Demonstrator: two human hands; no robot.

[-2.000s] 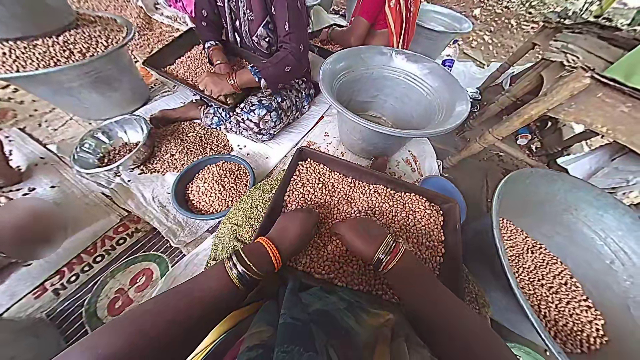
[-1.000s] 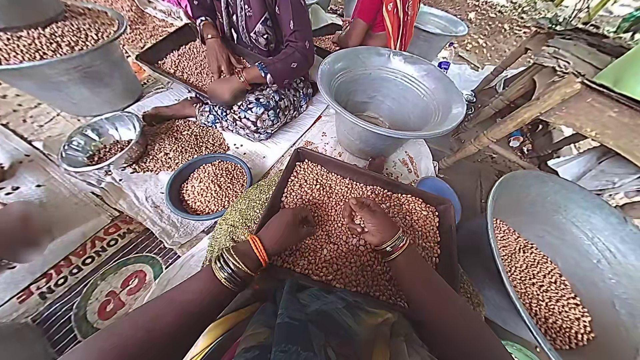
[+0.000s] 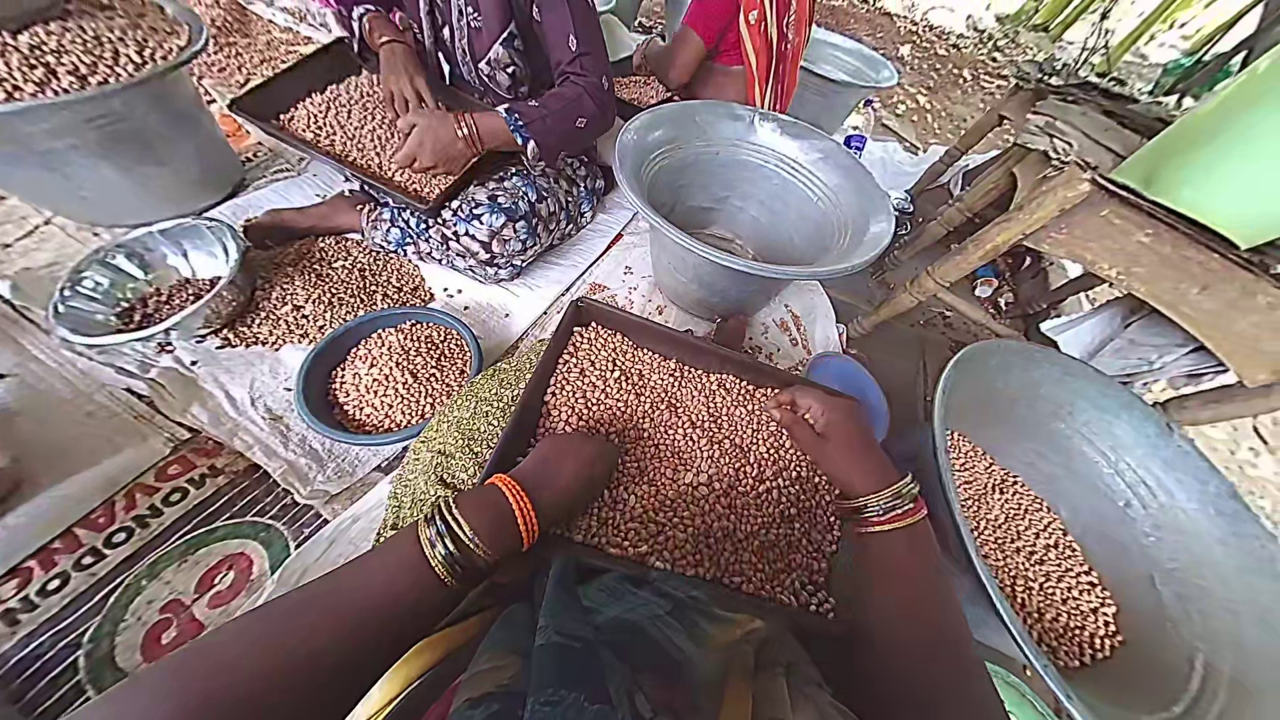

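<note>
On my lap lies a dark rectangular tray (image 3: 690, 350) filled with a layer of shelled peanuts (image 3: 680, 450). My left hand (image 3: 575, 478) rests on the peanuts at the tray's left side, its fingers turned down and hidden. Over the tray's right edge is my right hand (image 3: 830, 435), thumb and fingertips close together; whether a peanut is between them cannot be made out. A blue bowl of peanuts (image 3: 400, 375) stands left of the tray. To the right a large metal basin (image 3: 1150, 500) holds more peanuts along its left side.
Beyond my tray stands a wide metal tub (image 3: 760, 200). A blue cup (image 3: 850, 390) is at the tray's right corner. A co-worker's hands (image 3: 430, 130) are over another peanut tray (image 3: 350, 130). A steel bowl (image 3: 150, 280) sits at left, a wooden frame (image 3: 1000, 240) at right.
My right hand has moved right, from over the middle of the peanuts to the tray's right edge. My left hand stays at the left side, its fingers now turned down.
</note>
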